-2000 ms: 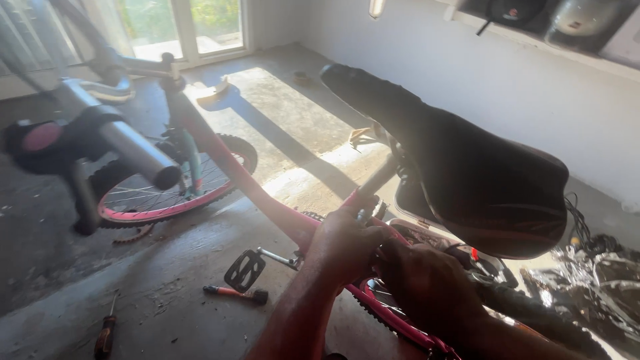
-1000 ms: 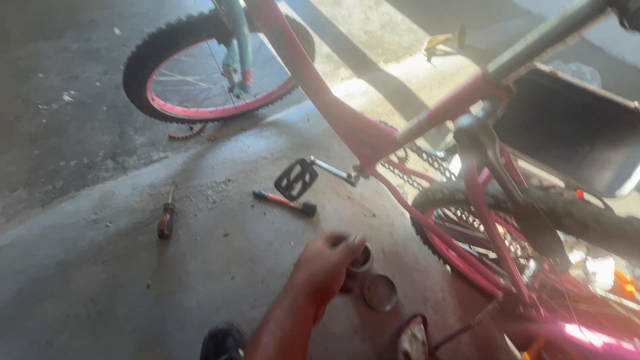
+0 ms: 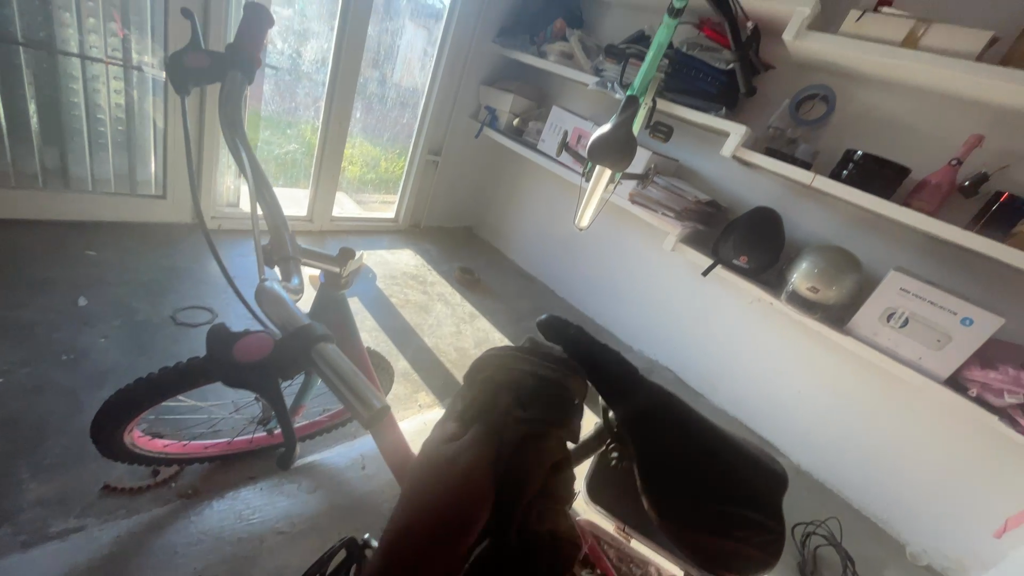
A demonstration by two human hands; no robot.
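My left hand (image 3: pixel 452 472) and my right hand (image 3: pixel 532 432) are close together in deep shadow, in front of the pink bicycle frame (image 3: pixel 392 448) and left of the black saddle (image 3: pixel 704 464). Their fingers overlap and are too dark to separate, so what they hold cannot be told. Part of the seat post (image 3: pixel 590 444) shows between the hands and the saddle. At the left are the handlebar (image 3: pixel 276 200), its loose-looking bare metal end (image 3: pixel 352 384), a black brake lever (image 3: pixel 280 424) and the front wheel (image 3: pixel 232 448) with a pink rim.
A toothed metal ring (image 3: pixel 144 480) lies by the front wheel. Behind the saddle is an open container (image 3: pixel 608 496); black cable (image 3: pixel 824 544) lies right of it. Wall shelves (image 3: pixel 880 200) hold a helmet (image 3: pixel 824 280), a cap and boxes. A green bicycle (image 3: pixel 652 64) hangs above.
The view has swung up to the handlebar, saddle and shelves. A second ago one hand was low by small round containers on the floor; now both hands are up beside the saddle.
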